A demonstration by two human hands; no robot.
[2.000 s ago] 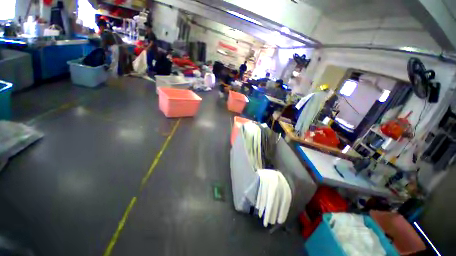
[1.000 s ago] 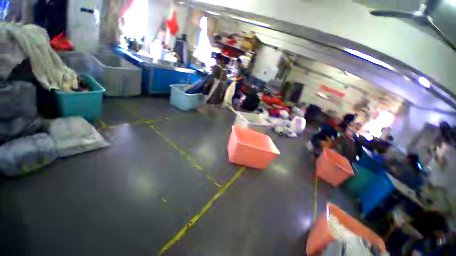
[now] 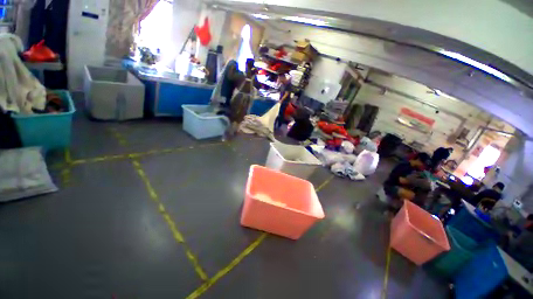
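Observation:
Neither of my hands is in the picture. Nearest in front of me, a pink bin (image 3: 281,202) stands on the grey floor across a yellow line. Its inside shows no contents that I can make out. A white bin (image 3: 292,159) stands just behind it. A second pink bin (image 3: 418,233) stands to the right, beside turquoise and blue bins.
A turquoise bin (image 3: 44,125) with cream fabric and a whitish sack (image 3: 24,173) are at the left. A grey tub (image 3: 114,93) and light-blue bin (image 3: 204,121) stand farther back. People stand near the back and a person (image 3: 406,180) sits at the right.
The view has swung left and moved forward. The pink bin is nearer and larger. The fabric-filled grey bin and worktables seen earlier at the right have left the picture.

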